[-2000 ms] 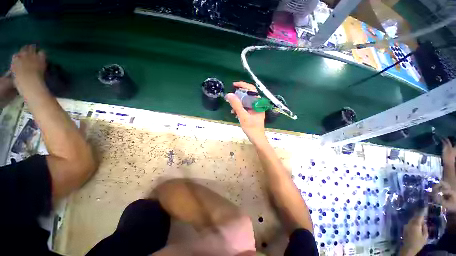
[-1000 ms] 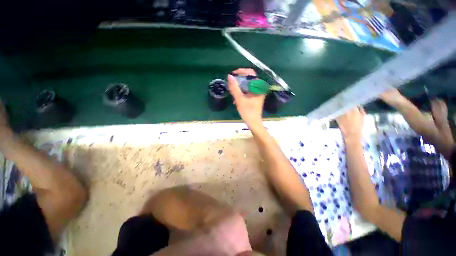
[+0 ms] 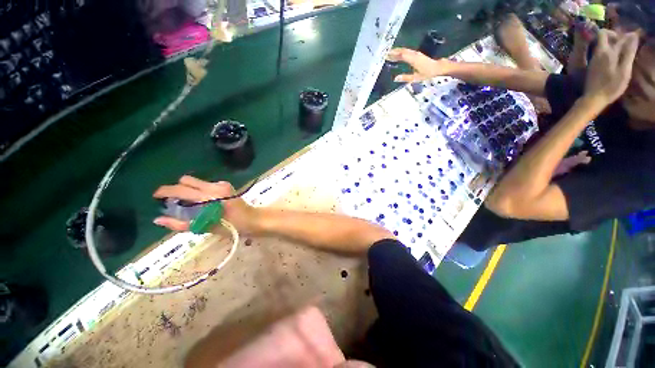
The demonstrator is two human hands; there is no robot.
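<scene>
My right hand [image 3: 197, 205] is around a grey power screwdriver [image 3: 179, 209] with a green rear cap [image 3: 207, 217], over the belt's near edge. Its fingers are partly spread and the tool lies sideways. A whitish cable [image 3: 95, 208] loops from the cap. A black cylindrical unit [image 3: 86, 226] stands on the belt left of the hand, apart from it. Another unit [image 3: 232, 140] stands beyond the hand, and one more [image 3: 312, 108] farther right. A blurred patch of skin is at the bottom edge; whether it is my left hand or arm, I cannot tell.
Dark specks lie on the brown board [image 3: 266, 277]. A white post [image 3: 370, 61] rises beside the green belt [image 3: 172, 154]. Right of the board are a dotted white sheet [image 3: 391, 180] and a clear tray [image 3: 495, 118]. A seated person there has one hand [image 3: 416, 66] near the post, the other raised.
The view has swung right. The screwdriver, at a unit's top before, is now away from the units over the belt's near edge. My grip has loosened; the neighbour's hand is raised.
</scene>
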